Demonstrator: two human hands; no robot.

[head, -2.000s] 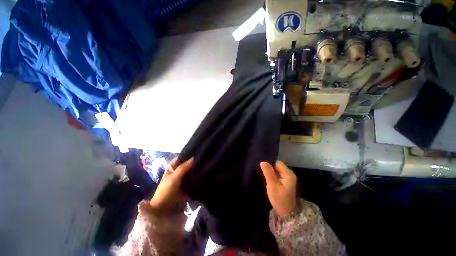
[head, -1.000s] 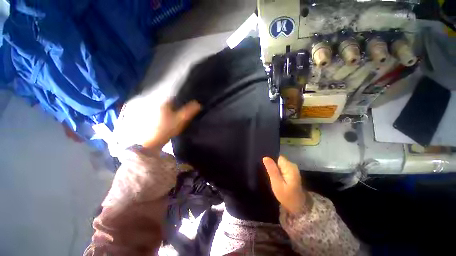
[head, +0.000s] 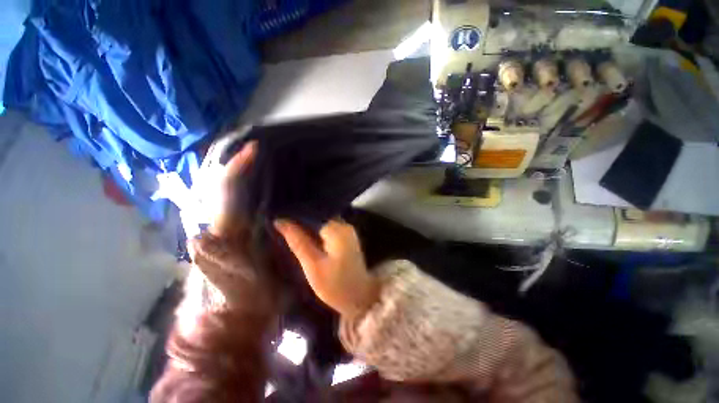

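Observation:
A black garment piece [head: 315,157] stretches in folds from the presser foot area [head: 448,130] of the cream-white overlock machine [head: 512,161] to my hands at the left. My left hand [head: 230,185] grips its far left end; the hand is blurred and partly washed out by glare. My right hand [head: 327,256] is at the cloth's near edge, just right of my left hand, thumb and fingers closed on the edge. The cloth's far part lies on the white table left of the machine head.
A large heap of blue garments [head: 134,86] lies at the left. A flat black rectangle [head: 642,165] rests on white paper right of the machine. Pale thread tails [head: 544,256] hang at the table edge. Dark cloth lies below the table edge and around my lap.
My right hand has moved left from beside the machine bed to near my left hand. My left hand has moved left. The cloth now slants leftward, uncovering table edge before the machine.

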